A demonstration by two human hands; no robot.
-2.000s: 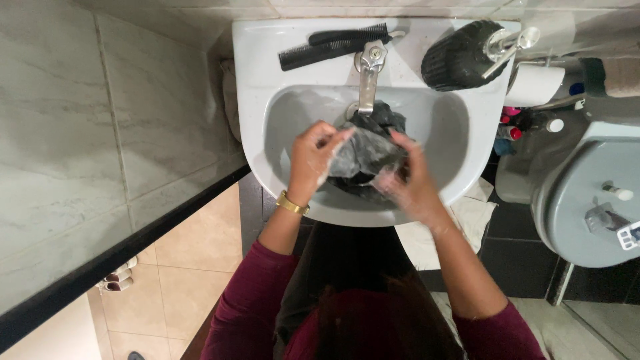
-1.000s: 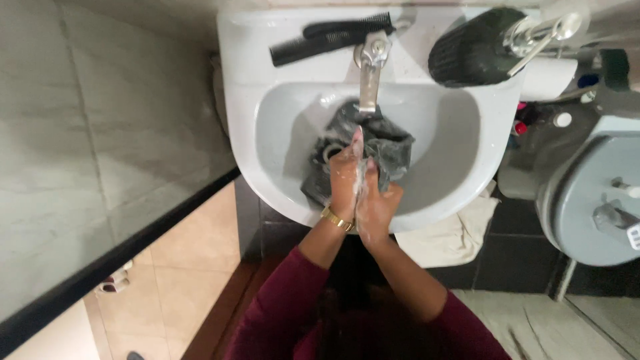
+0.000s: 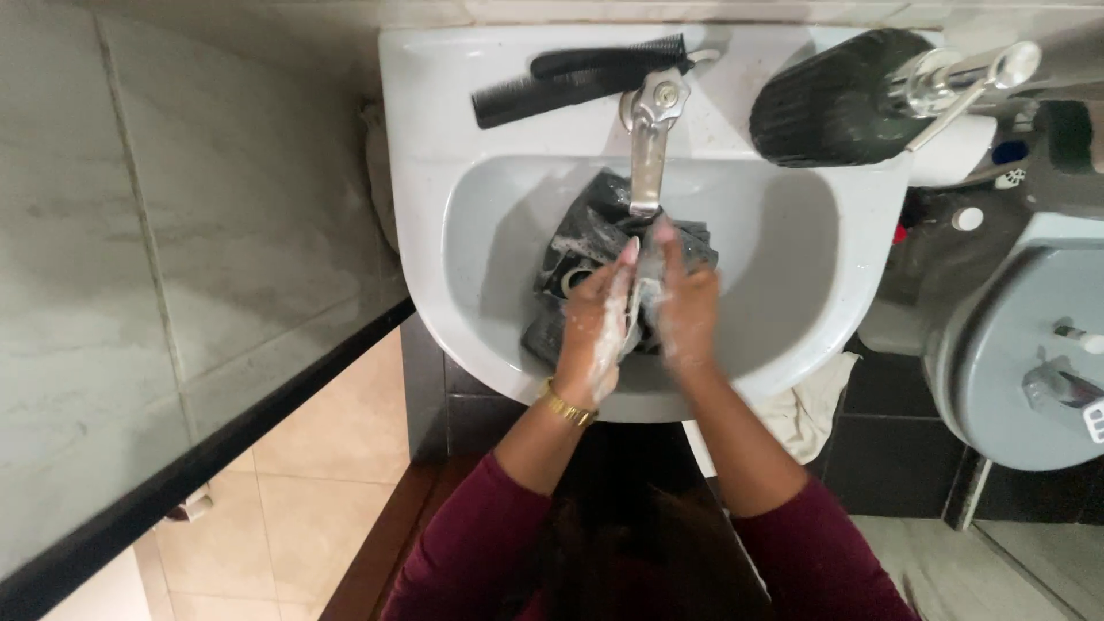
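In the basin of a white sink (image 3: 776, 285) lies a wet dark grey cloth (image 3: 586, 228) with suds on it, below the metal faucet (image 3: 649, 164). My left hand (image 3: 595, 323), with a gold bracelet (image 3: 569, 405) at the wrist, is over the cloth's front part and has foam along its inner edge. Facing it, close by, is my right hand (image 3: 686, 315), blurred, with foam between the two. Some cloth shows under and between the hands; whether either hand grips it cannot be told.
Two black combs (image 3: 526, 95) lie behind the faucet's left side. A dark ribbed soap dispenser (image 3: 828, 103) with a metal pump leans across the back right of the sink. A grey toilet lid (image 3: 1035, 345) is at the right, a pale cloth (image 3: 806, 405) below the sink's right edge.
Two seconds ago my hands were apart, raised with part of the grey cloth stretched between them. Since then they have come together, palms facing, and the cloth lies lower in the basin.
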